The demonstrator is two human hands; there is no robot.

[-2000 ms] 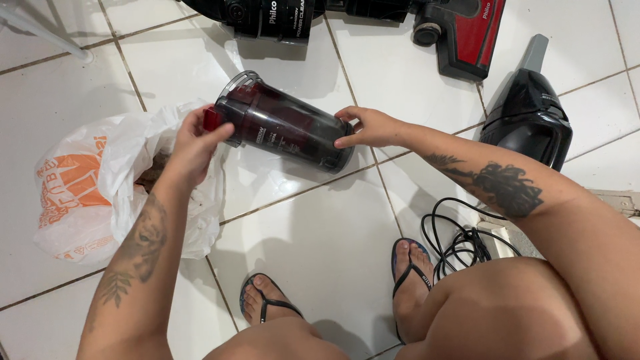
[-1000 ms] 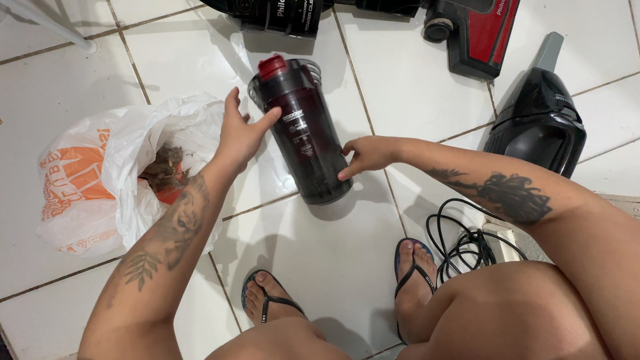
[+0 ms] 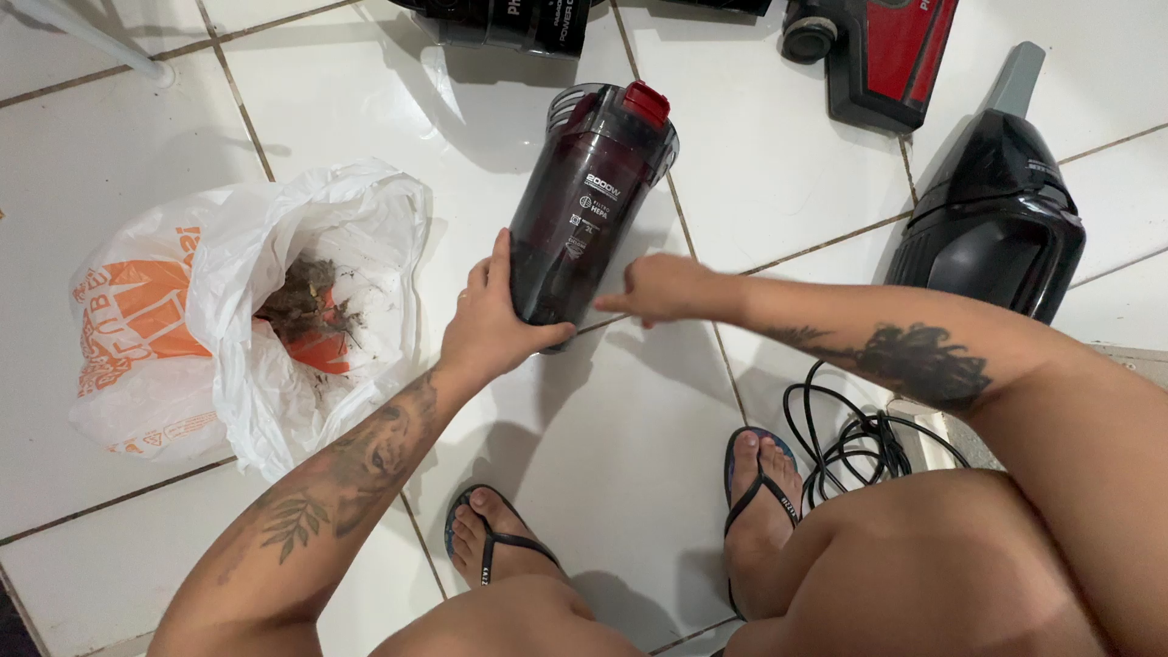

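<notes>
A translucent dark dust canister of a vacuum cleaner (image 3: 584,219), with a red catch at its rim, leans to the right in the middle of the view. My left hand (image 3: 497,315) grips its lower end, with the thumb across the near side. Just right of the canister is my right hand (image 3: 662,287), fingers mostly curled and the index finger pointing at the lower part; it holds nothing, and contact cannot be told. Left of my left hand, a white plastic bag (image 3: 401,237) stands open with a clump of grey dust and hair (image 3: 306,297) inside.
The black vacuum cleaner body (image 3: 511,23) lies at the top, with a red and black floor head (image 3: 890,64) to its right. A black handheld vacuum (image 3: 995,210) rests at the right. A coiled black cable (image 3: 858,447) lies beside my right foot. A white leg (image 3: 109,46) stands upper left.
The canister's rim end has swung from the left to the upper right. My left hand has moved from the rim to the lower end. My right hand has come away from its earlier hold there.
</notes>
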